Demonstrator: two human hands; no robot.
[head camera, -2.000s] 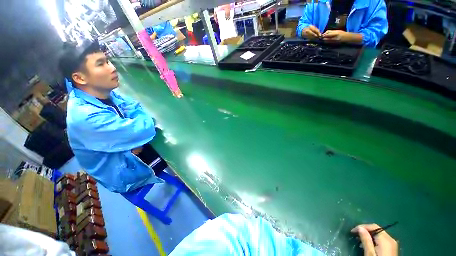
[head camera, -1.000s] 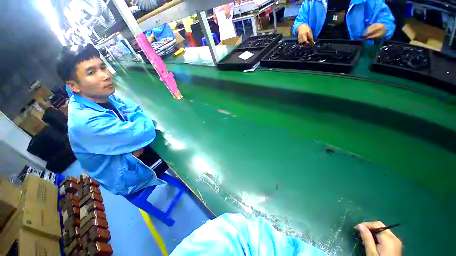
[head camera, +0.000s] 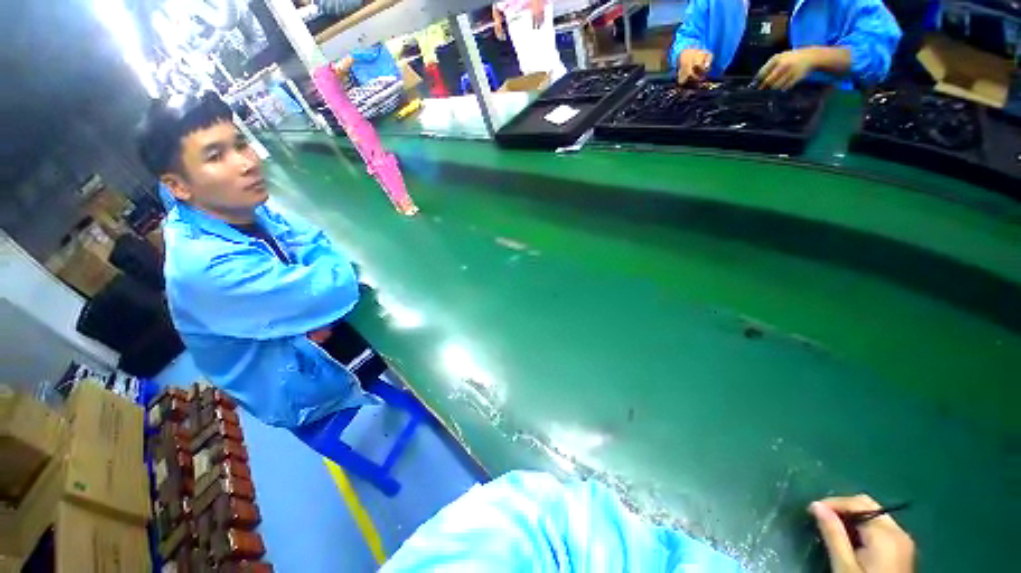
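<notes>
My right hand (head camera: 868, 539), bare and cut off by the bottom edge at the lower right, is shut on a thin dark pointed tool (head camera: 882, 513). The tool sticks out to the right past the fingers; its other end is hidden. The hand is over the glossy green bench top (head camera: 605, 336), beside pale scratches. My left hand is not in view. A light blue sleeve (head camera: 537, 532) of mine fills the lower middle.
A seated person (head camera: 258, 302) in blue is at the left bench edge, on a blue stool (head camera: 386, 442). A pink-wrapped post (head camera: 364, 140) stands beyond. Black trays (head camera: 711, 114) line the far side before another person. Cartons (head camera: 101, 459) and red-brown blocks (head camera: 207, 481) are lower left.
The view has shifted slightly. My right hand still holds the dark tool. The seated person's head has turned towards me. The far person's hands have parted and are now over the black tray.
</notes>
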